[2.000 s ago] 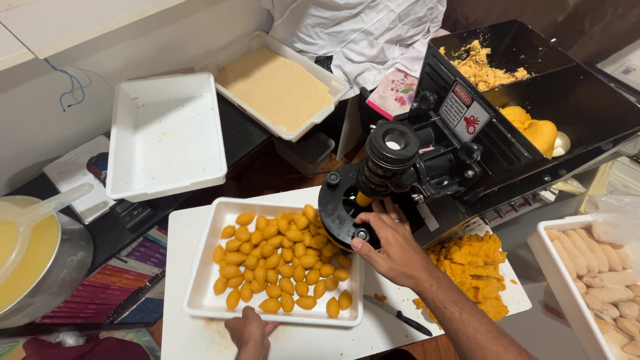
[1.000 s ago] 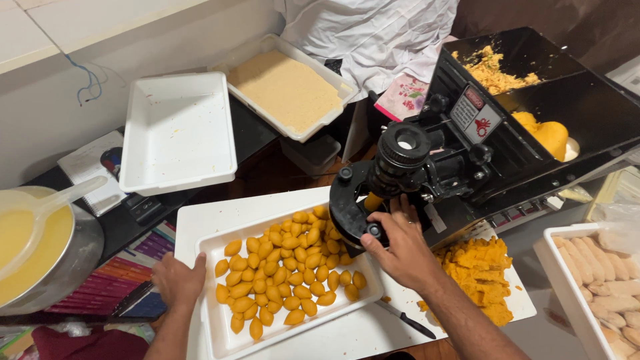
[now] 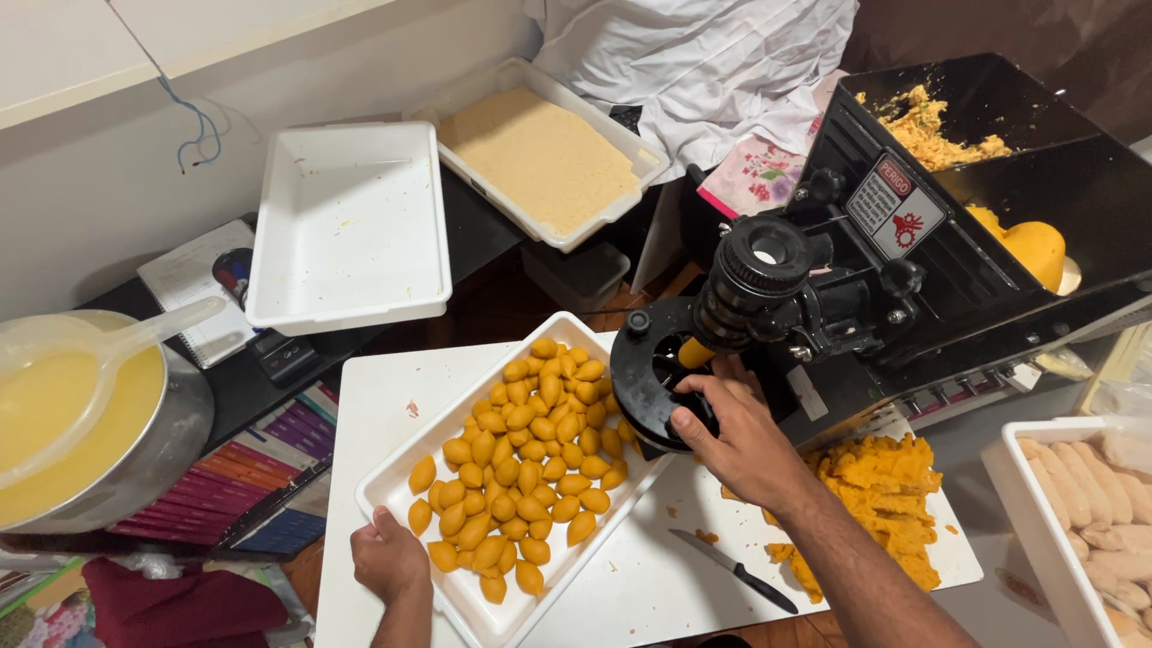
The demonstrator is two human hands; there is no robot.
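Note:
My left hand point(image 3: 393, 555) grips the near-left wall of a white plastic tray point(image 3: 562, 621), which lies slanted on the white board with many teardrop-shaped orange dough pieces point(image 3: 522, 459) in it. My right hand point(image 3: 733, 432) rests on the round black cutting head point(image 3: 643, 387) of a snack-forming machine, fingers reaching into its opening; whether they hold anything is hidden. An orange dough cylinder point(image 3: 695, 353) comes down from the black nozzle point(image 3: 763, 261) just above my fingers. Dough point(image 3: 1035, 252) and shredded filling point(image 3: 940, 130) sit in the machine's hoppers.
A heap of orange dough point(image 3: 877, 504) and a black-handled knife point(image 3: 738, 571) lie on the board point(image 3: 666, 513). At right stands a tray of pale rolls point(image 3: 1017, 486). Behind are a white tray point(image 3: 351, 225) and a crumb-filled tray point(image 3: 549, 162); at left, a metal pot point(image 3: 180, 405) with yellow liquid and a strainer.
The tray of dough pieces has turned from nearly straight to slanted. My left hand has gone from its near edge to its left end. My right hand stays at the cutting head.

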